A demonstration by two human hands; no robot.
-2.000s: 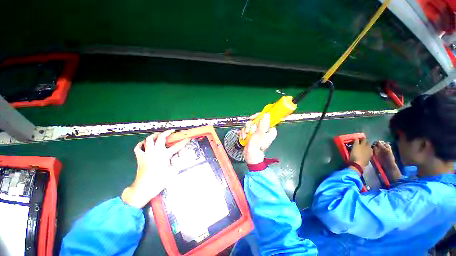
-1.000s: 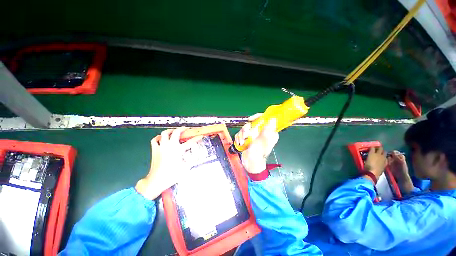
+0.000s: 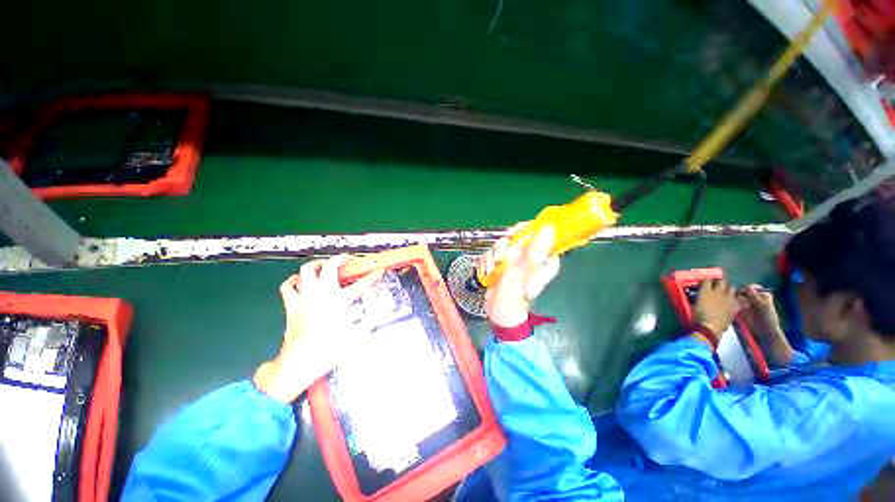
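Note:
A tablet unit with its back open [image 3: 397,387] lies tilted on the bench in front of me, inside a red-orange frame [image 3: 481,397]. Its large battery shines white. My left hand [image 3: 319,319] rests on the upper left of the frame and unit, fingers at the top edge. My right hand [image 3: 520,279] is closed around a yellow electric screwdriver [image 3: 567,225], right of the frame's upper corner. The screwdriver's lower end is over a round ridged dish [image 3: 466,284]. Its tip is too small to make out.
Another framed tablet [image 3: 37,392] lies at the left edge. A framed tablet [image 3: 103,147] is on the green belt behind the white rail [image 3: 294,243]. A yellow cord [image 3: 756,98] holds the screwdriver from above. At right, a person in blue [image 3: 746,422] handles another framed unit.
Since one second ago, the screwdriver's lower end has moved from the frame's upper right edge to the round dish, which shows again. The left hand still rests on the unit; the view has shifted slightly.

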